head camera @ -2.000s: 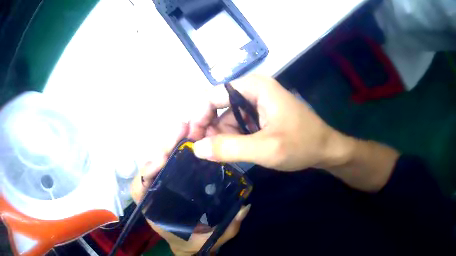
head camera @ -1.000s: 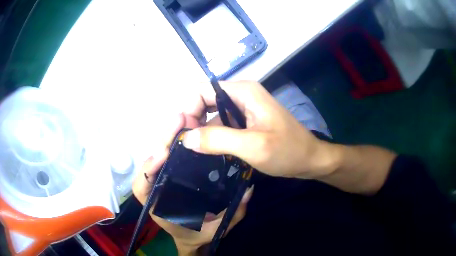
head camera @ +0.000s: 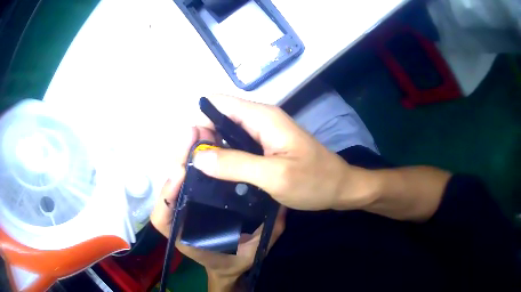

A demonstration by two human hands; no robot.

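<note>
My left hand point(head camera: 225, 258) holds a black phone middle frame point(head camera: 220, 191) from beneath, its fingers along the frame's left edge. A yellow-gold strip point(head camera: 204, 147) shows at the frame's top left corner. A dark glossy film point(head camera: 211, 228) partly fills the window. My right hand point(head camera: 285, 157) presses its thumb on the frame near the gold strip and holds black tweezers point(head camera: 231, 130) in its palm, the dark end pointing up left. The right fingertips behind the frame are mostly hidden.
Another middle frame point(head camera: 249, 71) lies on the white bench point(head camera: 131, 63). At left stands an orange-and-white body point(head camera: 68, 259) with a clear round disc point(head camera: 43, 162). A red stool point(head camera: 451, 85) stands on the green floor at right. Pale grey cloth point(head camera: 337, 122) shows beyond my right wrist.
My right hand and the tweezers have shifted left, and the tweezers now slant more. The held frame has turned more upright and moved slightly left. More pale cloth shows behind the right wrist.
</note>
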